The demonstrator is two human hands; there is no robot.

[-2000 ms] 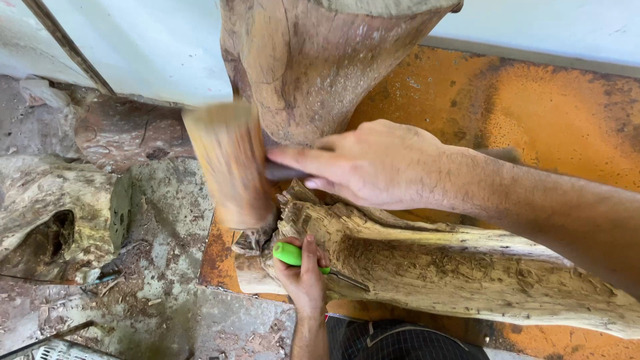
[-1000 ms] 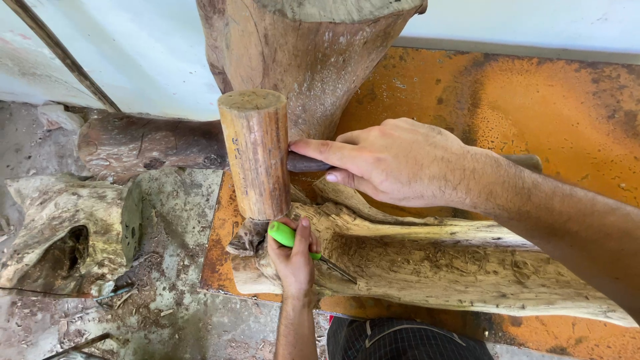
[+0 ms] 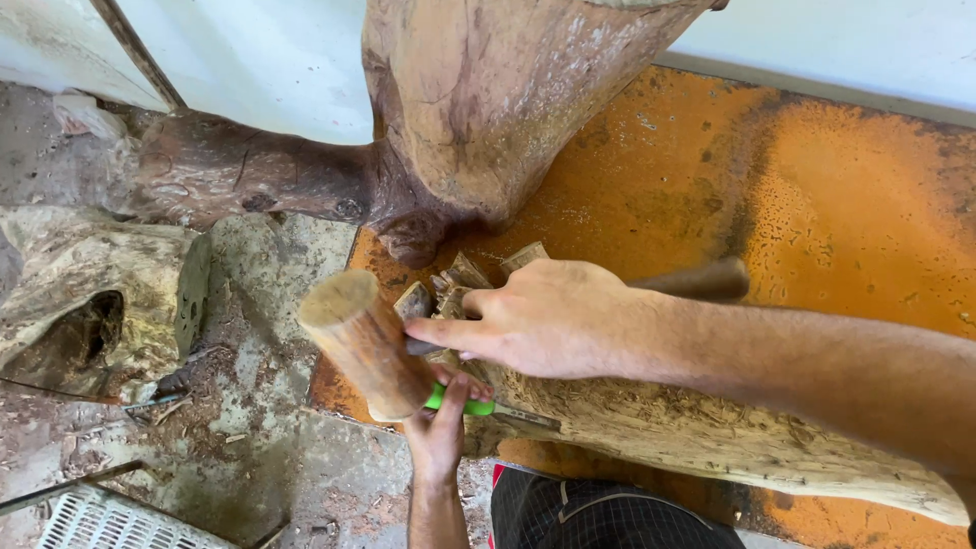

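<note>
My right hand (image 3: pixel 549 320) grips the dark handle of a round wooden mallet (image 3: pixel 366 343), index finger stretched toward its head. The handle's end sticks out behind the wrist. Below it my left hand (image 3: pixel 446 419) is closed around the green handle of a metal chisel (image 3: pixel 526 416). The mallet head is at the butt of the chisel handle; whether they touch I cannot tell. The chisel's blade points right, its tip against the near side of a long, hollowed pale log (image 3: pixel 732 435). My right forearm and hand hide part of the log.
A big smooth trunk piece (image 3: pixel 488 99) stands behind the log on the rusty orange surface (image 3: pixel 862 213). A dark log (image 3: pixel 259 164) extends left from it. On the chip-strewn floor lie a hollow stump (image 3: pixel 99 305) and a white perforated plastic item (image 3: pixel 114 522) at lower left.
The mallet, upright a second ago, now tilts over the chisel's handle end. The chisel has shifted toward the log's near side. My hands have kept their holds throughout.
</note>
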